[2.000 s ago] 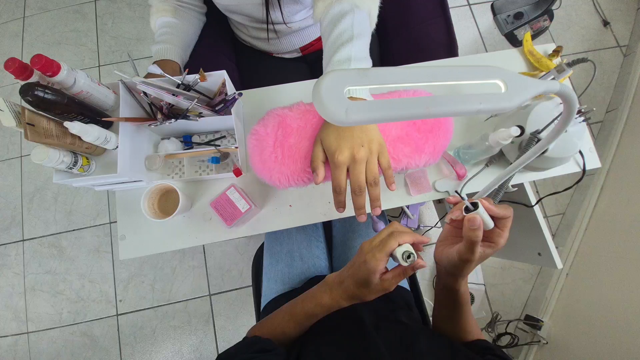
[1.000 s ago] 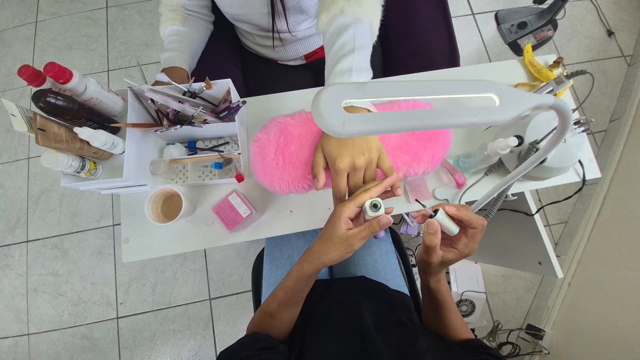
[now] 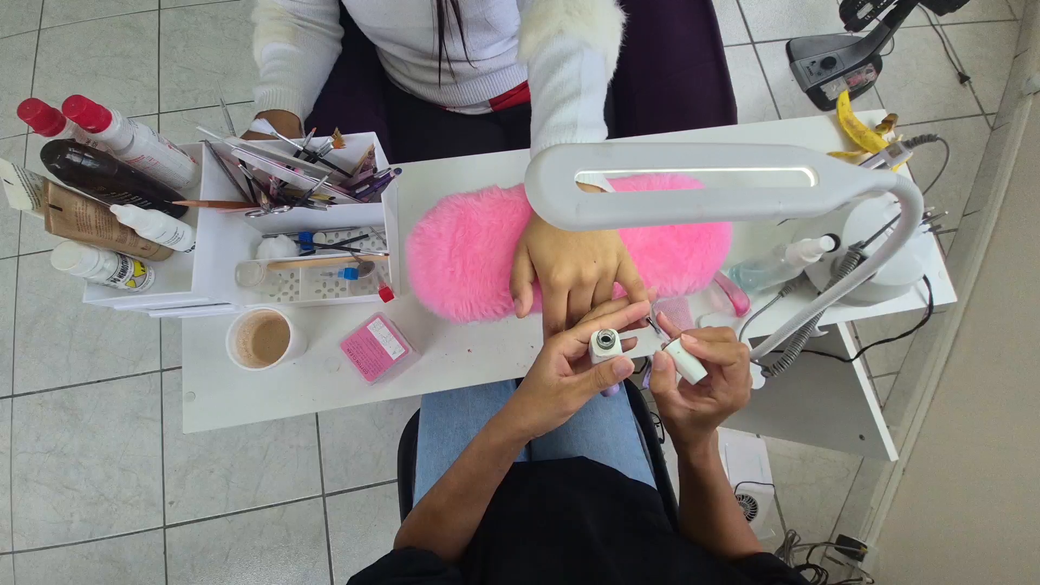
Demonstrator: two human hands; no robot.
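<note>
My left hand (image 3: 569, 378) holds an uncapped white nail polish bottle (image 3: 605, 345), its neck facing up, while its extended fingers touch the fingers of another person's hand (image 3: 573, 264). That hand lies palm down on a fluffy pink cushion (image 3: 467, 252). In my right hand (image 3: 705, 382) is the bottle's white cap (image 3: 685, 361), tilted, with its brush (image 3: 654, 325) pointing up and left near the other person's outer fingers. Whether the bristles touch a nail, I cannot tell.
A white lamp (image 3: 691, 207) arches over the cushion. To the left stand a white organizer (image 3: 296, 215) with tools, several bottles, a cup of brown liquid (image 3: 264, 340) and a pink box (image 3: 378, 349). A spray bottle (image 3: 780, 260) and a banana peel (image 3: 861, 126) are at the right.
Two seconds ago my left hand was apart from the other person's hand; now its fingers touch it. My right hand has brought the cap from the right, and the brush is now close to that person's fingers.
</note>
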